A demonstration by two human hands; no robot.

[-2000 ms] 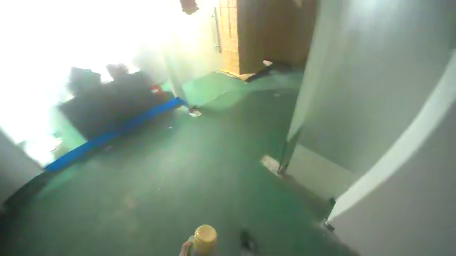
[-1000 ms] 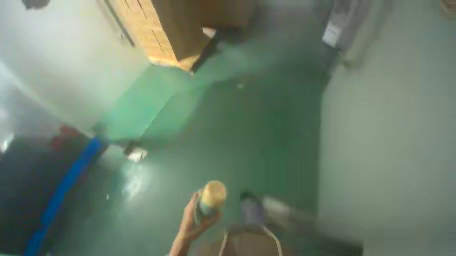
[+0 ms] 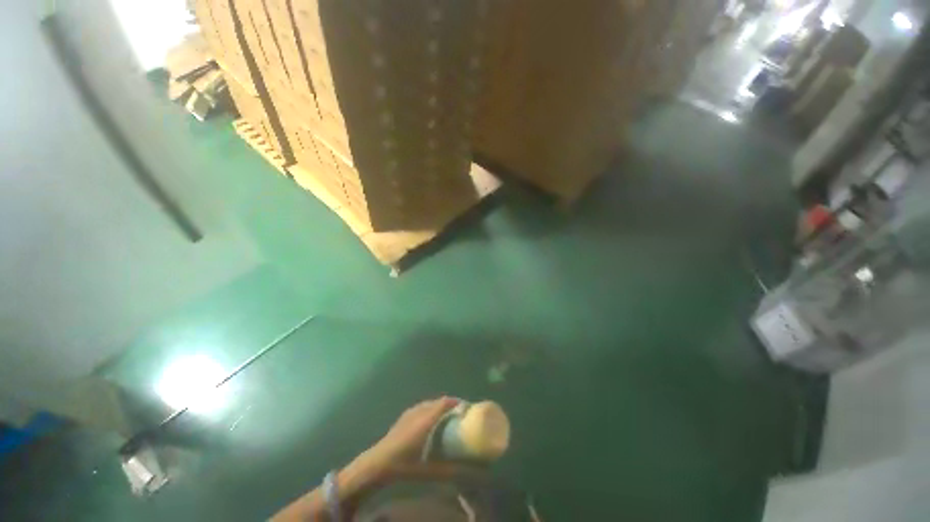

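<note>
My left hand (image 3: 416, 433) reaches in from the bottom edge and is shut on the vacuum flask (image 3: 452, 438), a pale green cylinder. Its cream lid (image 3: 483, 429) is on and points to the right and up towards the camera. A band shows on my left wrist. The fingers are partly hidden behind the flask. My right hand is not in view.
Tall stacks of brown cartons (image 3: 408, 122) stand on a pallet ahead. A pale door (image 3: 92, 204) with a dark bar handle is on the left. A white box (image 3: 783, 331), a red item (image 3: 818, 219) and a pale wall (image 3: 877, 438) are on the right. The floor (image 3: 602, 336) is green.
The carton stacks have come nearer and fill more of the view. More of the workshop shows at the right. My left hand and the flask have moved a little right, and more forearm shows.
</note>
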